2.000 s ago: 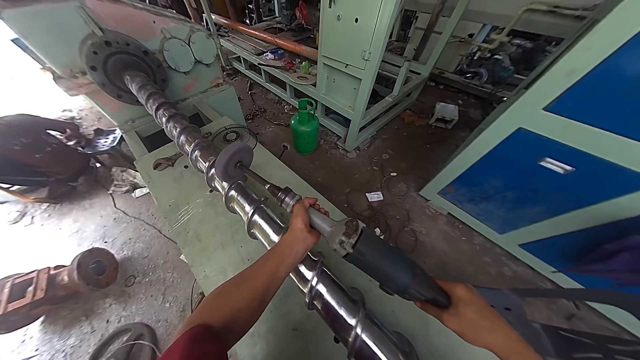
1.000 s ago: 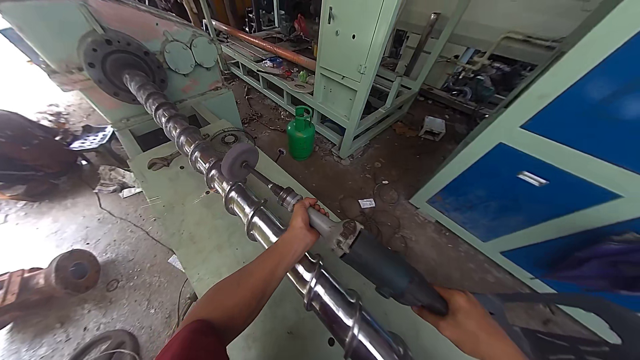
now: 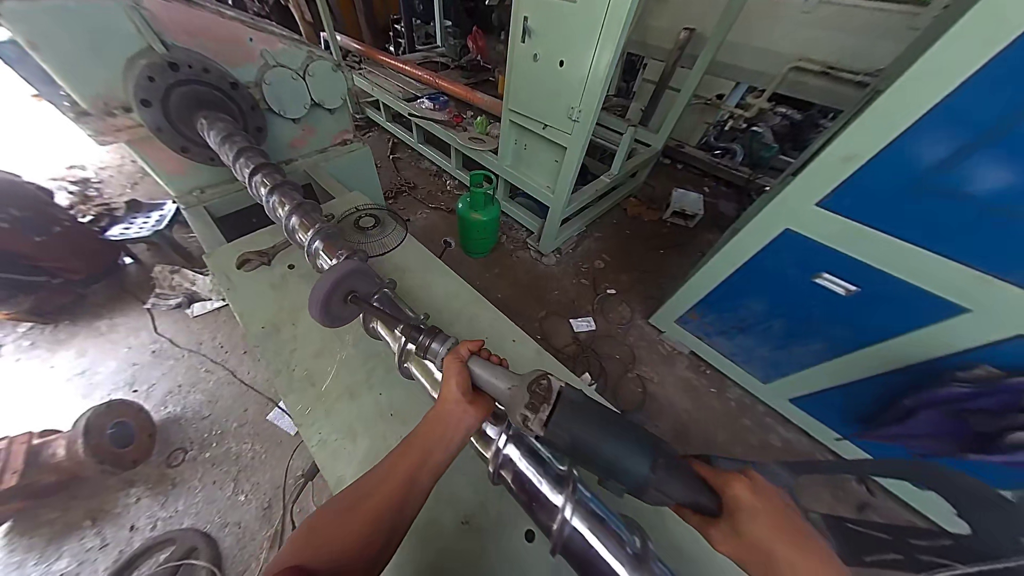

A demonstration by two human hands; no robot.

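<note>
A long polished steel extruder screw [image 3: 552,496] runs from the flanged gearbox at upper left to the bottom edge, above a green steel bench. My left hand [image 3: 468,384] is wrapped round the grey neck of an electric die grinder [image 3: 624,440]. At the rear end of its dark body, my right hand [image 3: 740,508] grips the grinder. The tool's round grinding wheel [image 3: 344,294] is at the screw's flights, over its left side; whether it touches the metal I cannot tell. Faint sparks or bright streaks show below the wheel.
An adjustable wrench [image 3: 260,256] and a wire fan guard [image 3: 370,230] lie on the bench [image 3: 352,400]. A green gas cylinder [image 3: 478,220] stands on the floor behind. To the right is a blue-panelled cabinet [image 3: 824,304]. A cable [image 3: 212,360] and a flanged metal part [image 3: 116,436] lie at left.
The grinding wheel has moved from the right side of the screw across to its left side, and the grinder has moved with both hands still on it.
</note>
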